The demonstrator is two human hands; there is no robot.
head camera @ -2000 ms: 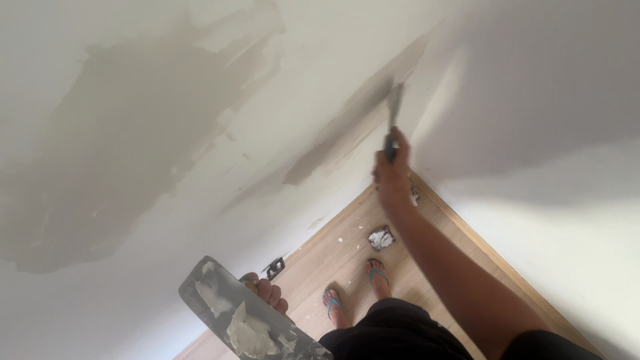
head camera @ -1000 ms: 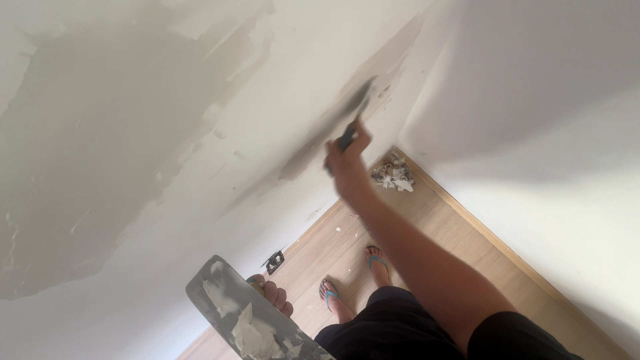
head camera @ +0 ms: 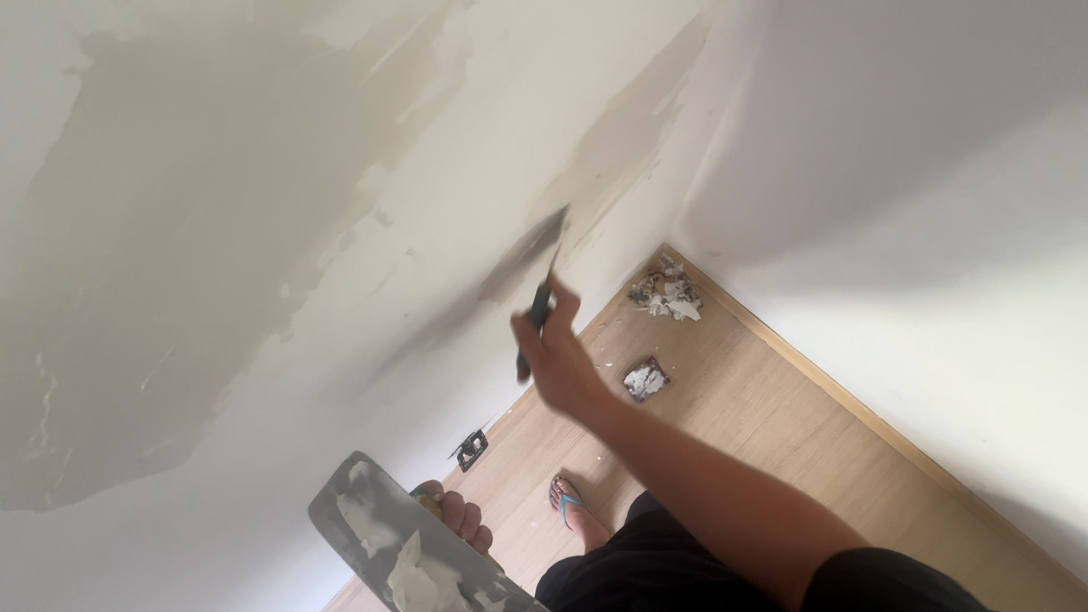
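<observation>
My right hand (head camera: pixel 557 353) grips the dark handle of a putty knife (head camera: pixel 539 310), and its blade is at the wall, at the lower part of a narrow strip of damp-looking filler (head camera: pixel 625 136). A dark shadow lies beside the blade. My left hand (head camera: pixel 459 514) is closed around the handle of a grey metal plastering trowel (head camera: pixel 382 510), held face up at the bottom of the view with lumps of whitish filler (head camera: pixel 421 578) on it. A large greyish-beige patch of filler (head camera: pixel 187 195) covers the wall at the left.
Scraped flakes of paint or plaster (head camera: pixel 667 293) lie heaped in the floor corner. A small square piece with white smears (head camera: pixel 647 379) lies on the wood-look floor (head camera: pixel 731 408). An uncovered wall socket frame (head camera: pixel 469 450) sits low on the wall. Wooden skirting (head camera: pixel 816 374) edges the right wall.
My right hand with the putty knife has moved down along the filler strip, towards the lower left. My left hand still holds the trowel at the bottom.
</observation>
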